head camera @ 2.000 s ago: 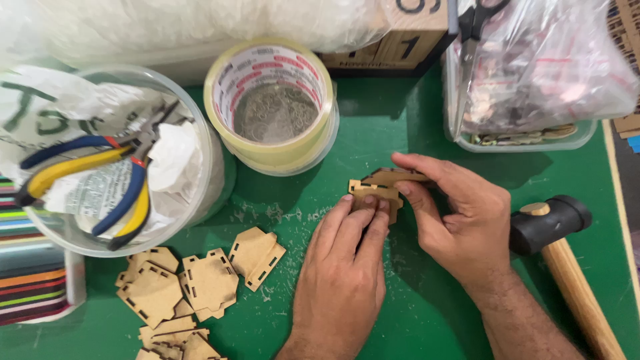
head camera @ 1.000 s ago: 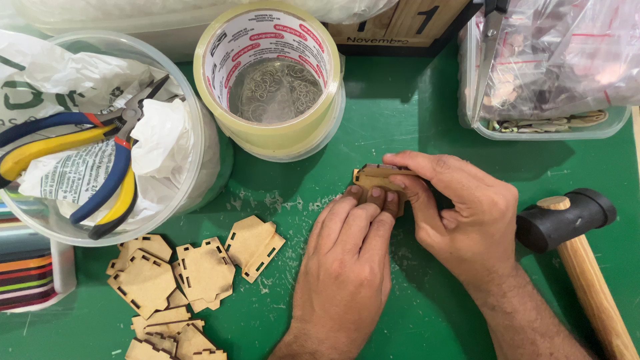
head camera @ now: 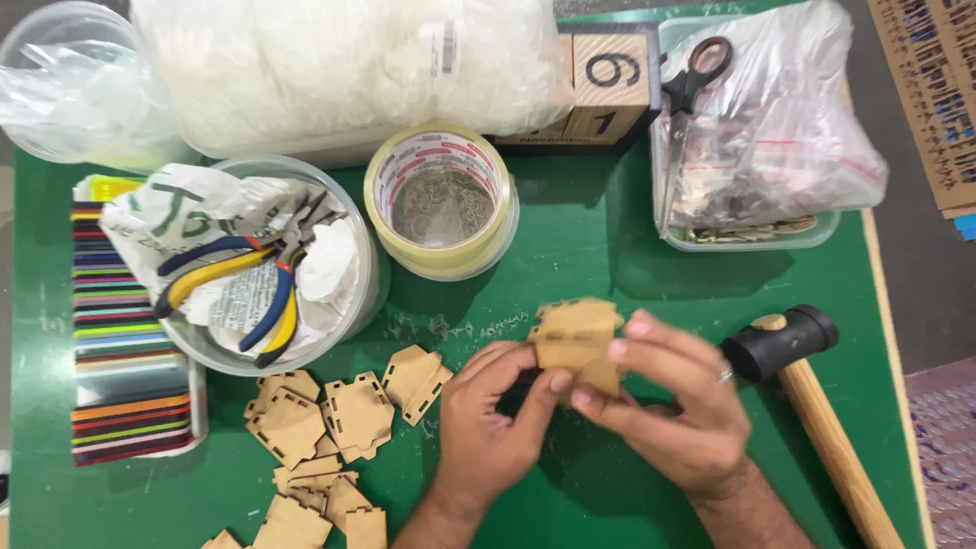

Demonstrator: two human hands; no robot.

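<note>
My left hand (head camera: 496, 419) grips the lower left edge of a small assembly of thin slotted wooden pieces (head camera: 577, 339), thumb in front. The assembly is blurred, so how its pieces join cannot be told. At its right side, the fingertips of my right hand (head camera: 671, 404), which wears a ring, touch or hold it. Loose laser-cut wooden pieces (head camera: 358, 415) lie in an overlapping pile left of my left hand. To the right of my hands rests a black-headed mallet (head camera: 781, 343) with a wooden handle.
Pliers (head camera: 282, 267) lie on paper and plastic in a round tub (head camera: 370, 305). Behind are a clear tape roll (head camera: 374, 191) over small rings, a bulky plastic bag (head camera: 343, 69) and wooden calendar blocks (head camera: 610, 76). Scissors (head camera: 686, 91) lean in a bin (head camera: 755, 242). Coloured strips (head camera: 130, 366) stand left.
Both hands have lifted the wooden assembly from the tabletop and turned it, so a broader face shows. The fingers of my right hand have spread. The view has widened.
</note>
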